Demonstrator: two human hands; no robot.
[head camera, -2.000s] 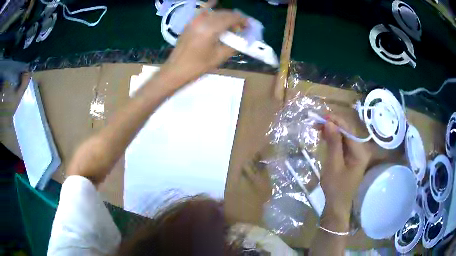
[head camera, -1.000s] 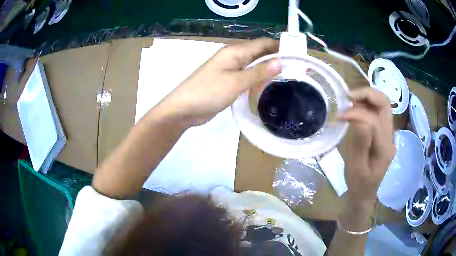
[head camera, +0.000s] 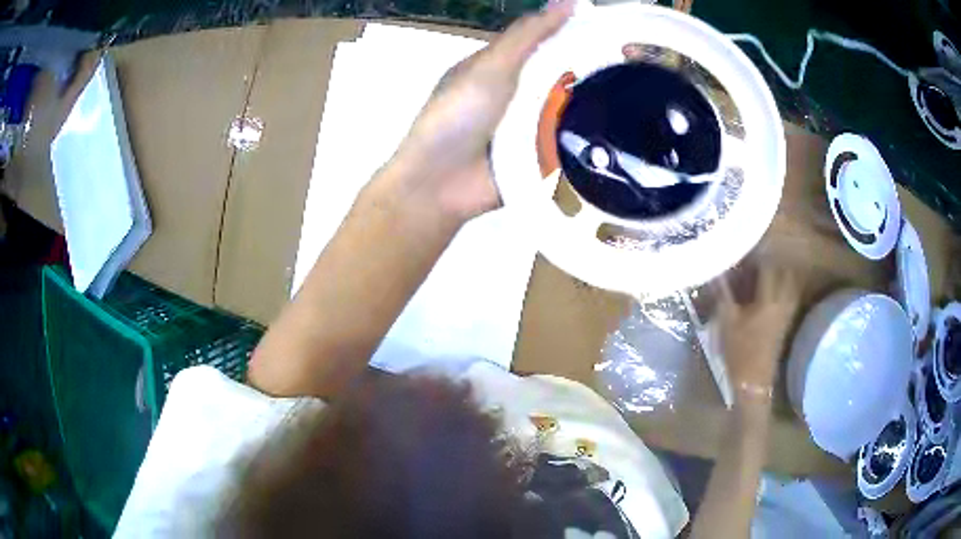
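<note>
My left hand (head camera: 458, 132) holds the display unit (head camera: 753, 179) by the left side of its white ring, up close to the camera. The unit's glossy black disc (head camera: 638, 142) faces up with bright reflections, and an orange patch shows in the slot left of it. My right hand (head camera: 761, 305) is blurred, below and right of the unit, apart from it, with fingers spread and nothing visible in it. A narrow white frame (head camera: 714, 353) lies beside this hand, partly hidden by the unit and hand.
White paper (head camera: 422, 305) lies mid-bench and a white slab (head camera: 95, 184) at left. A green crate (head camera: 105, 368) stands lower left. At right are a slotted white disc (head camera: 862, 197), a white bowl-shaped cover (head camera: 854, 368) and stacked units (head camera: 929, 463). Crinkled film (head camera: 638, 363) lies centre right.
My left hand has brought the unit up nearer the camera. My right hand has let go of its edge and moved down. The view has shifted, so the bench appears higher.
</note>
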